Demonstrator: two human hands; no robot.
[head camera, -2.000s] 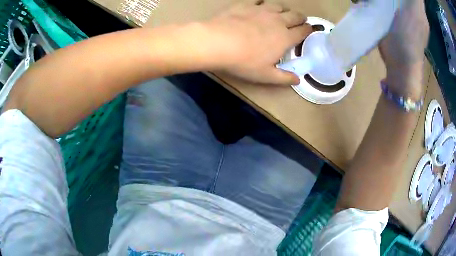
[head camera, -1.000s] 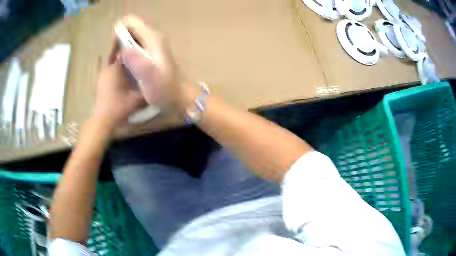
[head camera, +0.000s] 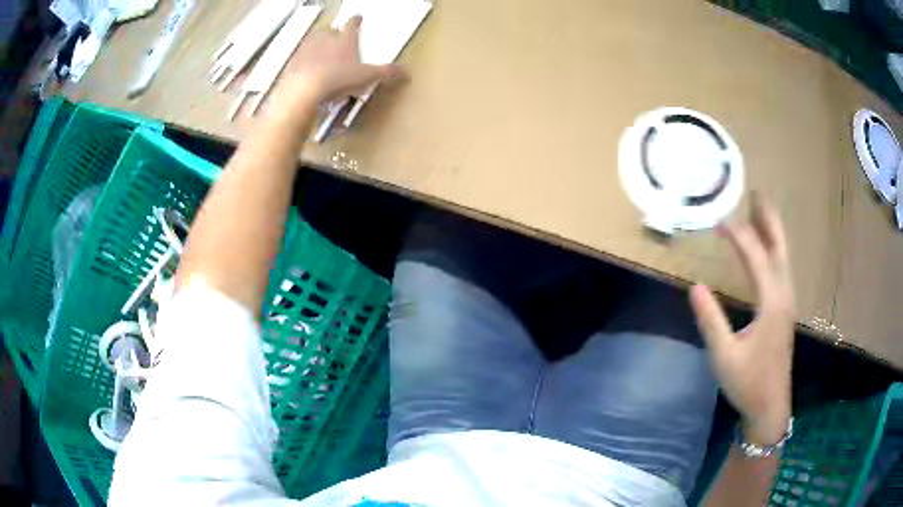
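Note:
A round white base (head camera: 683, 166) with dark curved slots lies on the cardboard at the right, its short tab toward the table's front edge. My right hand (head camera: 754, 322) is just below it, fingers spread, holding nothing. My left hand (head camera: 342, 67) is over the pile of flat white pronged arms (head camera: 391, 28) at the left. Its fingertips touch or cover one arm; whether they grip it cannot be told. More pronged arms (head camera: 259, 45) lie beside it.
A green crate (head camera: 129, 168) with rings and arms stands by my left leg, another beyond it holds clear plastic. Part of a green crate (head camera: 876, 451) shows at the lower right. More white bases (head camera: 878, 149) lie at the right edge. A narrow white piece (head camera: 161, 48) lies far left.
My hands were together around a white piece and are now apart. The left is at the arms, the right near a base lying on the table. The view has turned.

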